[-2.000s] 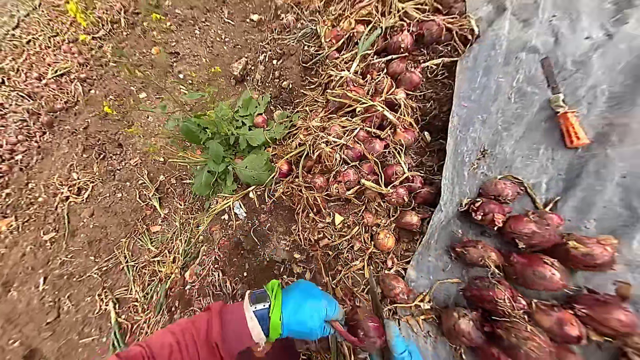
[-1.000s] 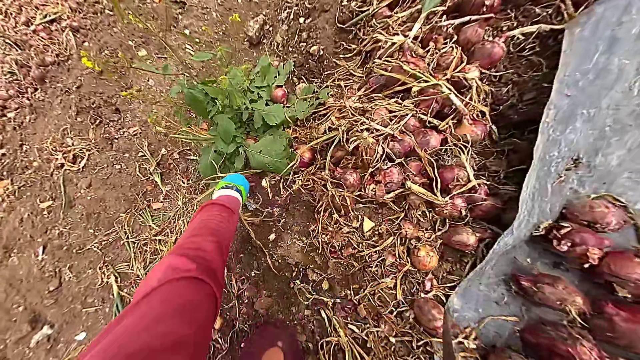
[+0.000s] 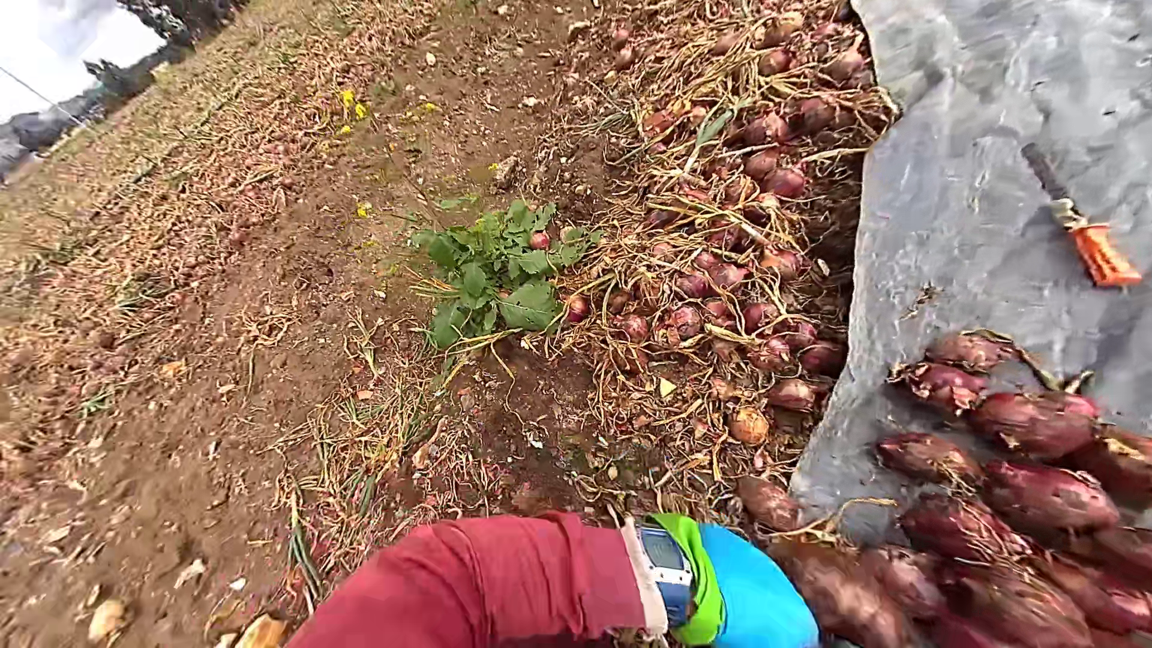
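Observation:
My left hand [image 3: 763,589], in a blue glove with a green band and a watch at the wrist, is at the bottom edge. Its fingers are hidden, so its grip cannot be told. Close to its right side is a blurred red onion [image 3: 837,589], beside a pile of red onions [image 3: 1048,495] on a grey plastic sheet [image 3: 954,225]. Another onion [image 3: 767,502] lies above the glove by the sheet's edge. My right hand is out of view.
Red onions with dry stalks [image 3: 720,279] lie in a band left of the sheet. A leafy green weed [image 3: 495,270] grows beside them. On the sheet rests a hand tool with an orange handle [image 3: 1102,255]. Stones and dry stalks are scattered over the soil.
One second ago my left arm reached up toward the green weed; now it bends right, near the onion pile. The blue glove tip seen right of my left hand two seconds ago is out of view.

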